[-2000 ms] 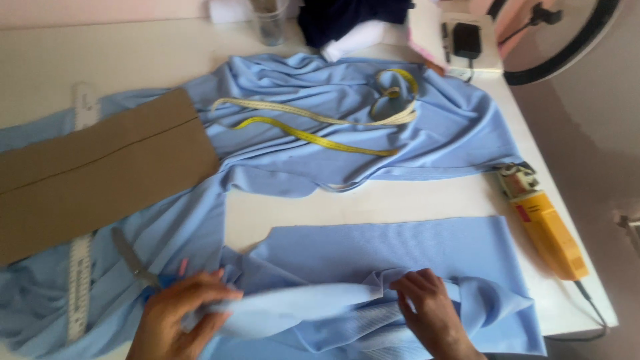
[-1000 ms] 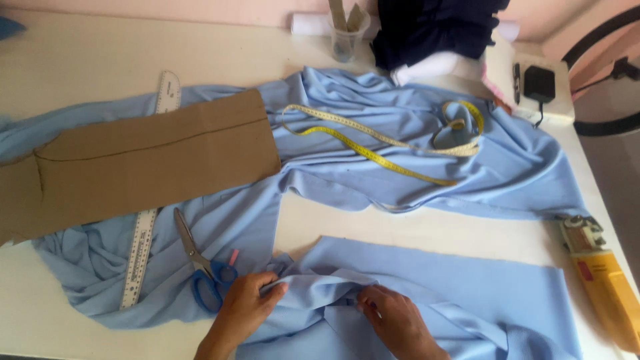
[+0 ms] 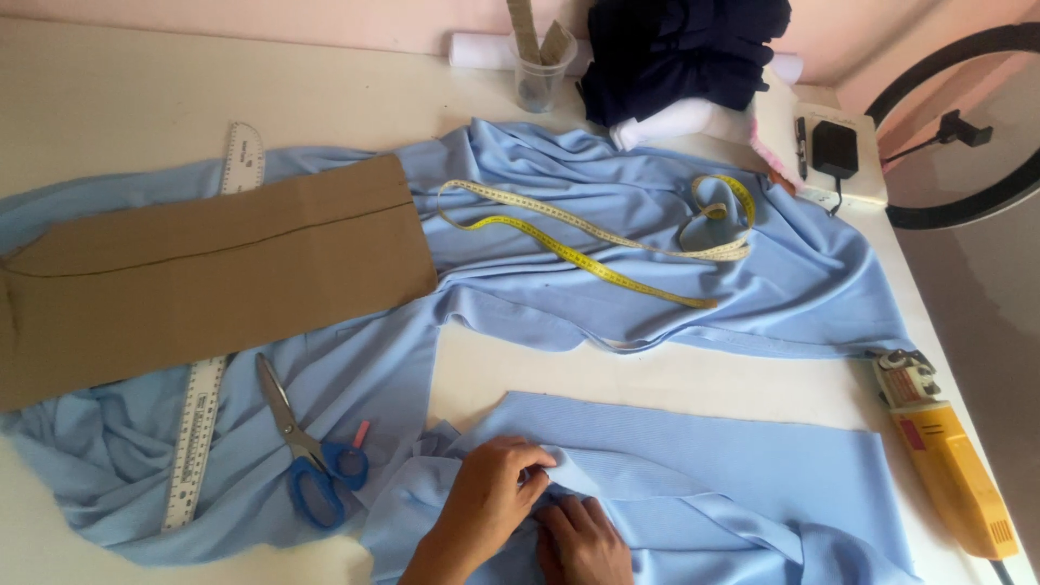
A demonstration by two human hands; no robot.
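My left hand [image 3: 500, 487] pinches an edge of the light blue fabric [image 3: 691, 431] between thumb and fingers near the bottom centre. Just right of it, my right hand [image 3: 583, 540] lies low on the same fabric, fingers curled under a fold; whether they grip it is hidden. Scissors with blue handles [image 3: 309, 455] rest partly open on another spread of blue fabric [image 3: 382, 390], left of my hands, beside a small pink piece [image 3: 361, 433]. A brown cardboard pattern [image 3: 219, 268] covers part of a white ruler [image 3: 195, 439]. A yellow and white tape measure [image 3: 569, 256] lies loosely looped on the cloth.
A yellow electric cutter [image 3: 951, 463] with a cord lies at the table's right edge. Along the back stand a plastic cup [image 3: 540, 77] with cardboard strips, dark folded cloth [image 3: 682, 57] and a white box [image 3: 865, 183] bearing a black adapter. A ring light [image 3: 890, 215] is beyond.
My hands have come closer together; two seconds ago they were wide apart with a strip of the fabric stretched between them. The view has shifted, showing more of the table's back.
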